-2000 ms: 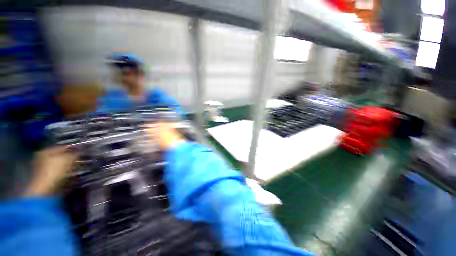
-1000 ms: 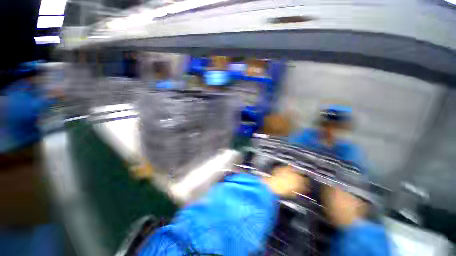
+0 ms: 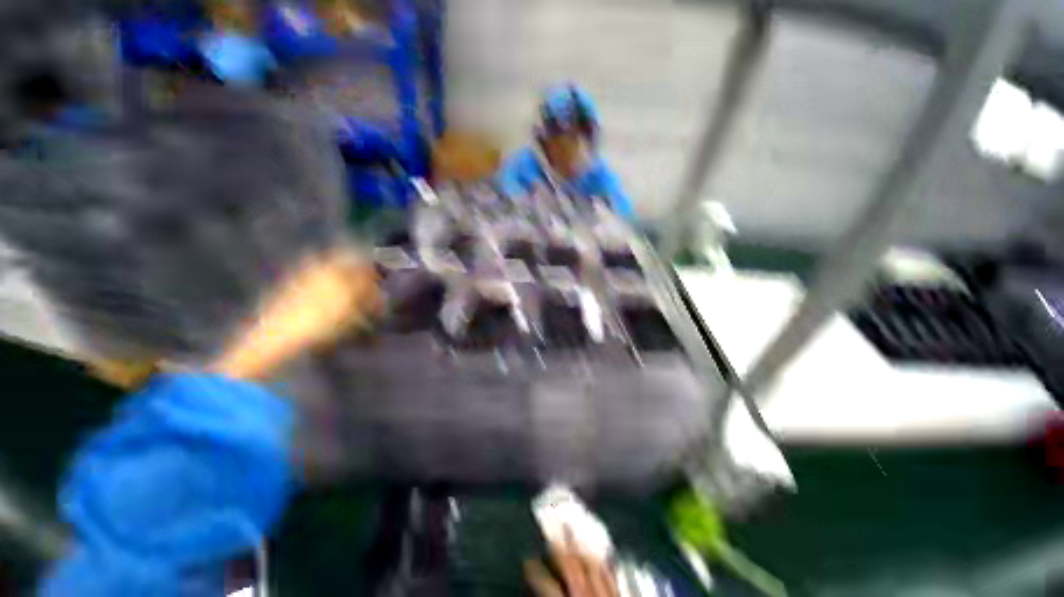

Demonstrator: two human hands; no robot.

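The view is strongly blurred. A stack of clear trays stands in front of me, with dark phones in rows on the top tray. My left hand is at the left edge of the top tray; its fingers are too blurred to show a grip. My right hand is low at the bottom edge, partly cut off, with its fingers against a small white piece. A bright green duster head with a pale handle lies right of that hand.
A crumpled white thing is by the stack's right corner. Another large tray stack stands at left. A person in blue is behind the trays. A grey frame post slants at right, before a white bench with black trays.
The view has swung and shows the near side of the stack. My right hand has left the tray and come down to the white piece. My left hand remains at the tray's left side.
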